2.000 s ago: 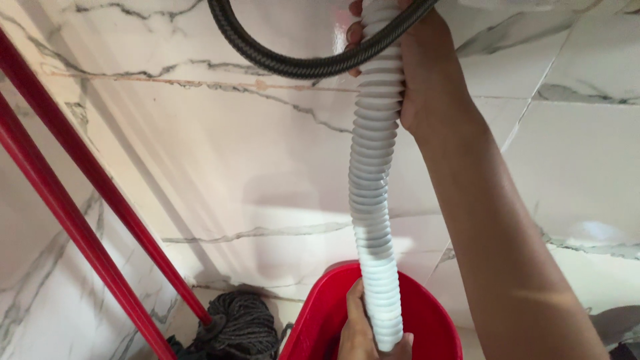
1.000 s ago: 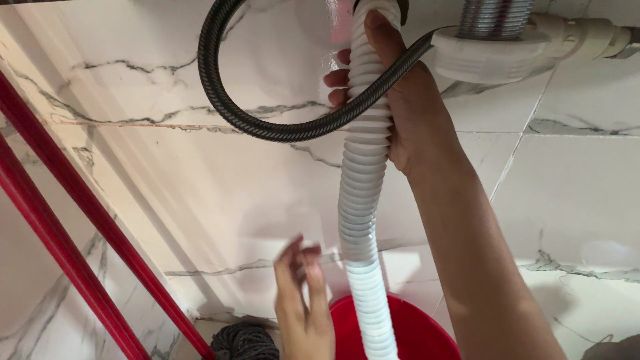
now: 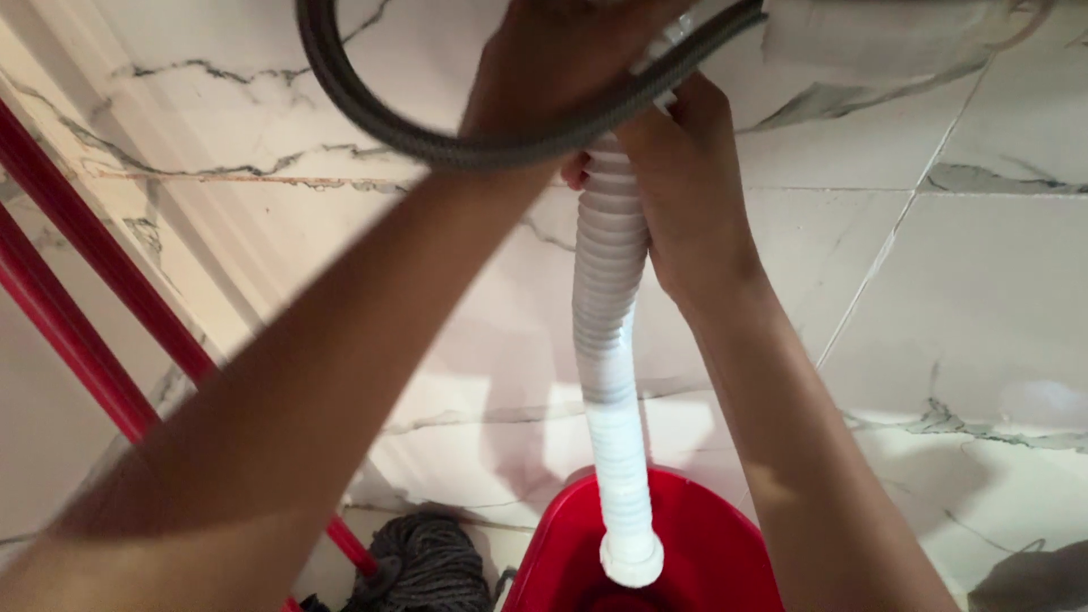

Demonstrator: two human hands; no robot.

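A white corrugated drain hose (image 3: 609, 255) hangs down the middle, its capped-looking lower end over a red bucket (image 3: 544, 544). My right hand (image 3: 693, 170) is closed around the hose's upper part, with fingertips showing on its left side. My left hand (image 3: 565, 68) is raised to the top of the hose, blurred and partly behind a braided flexible hose (image 3: 459, 153) that loops across in front; its fingers are hidden, so its grip is unclear.
Two red poles (image 3: 93, 246) slant along the left side. A dark grey string mop head (image 3: 429, 561) lies on the floor left of the bucket. Behind is a marble-patterned tiled wall (image 3: 977, 280). A dark object (image 3: 1033, 578) sits at the lower right.
My left hand has moved up from near the hose's lower part, which it touched two seconds ago, to the top. My right hand stays around the upper hose.
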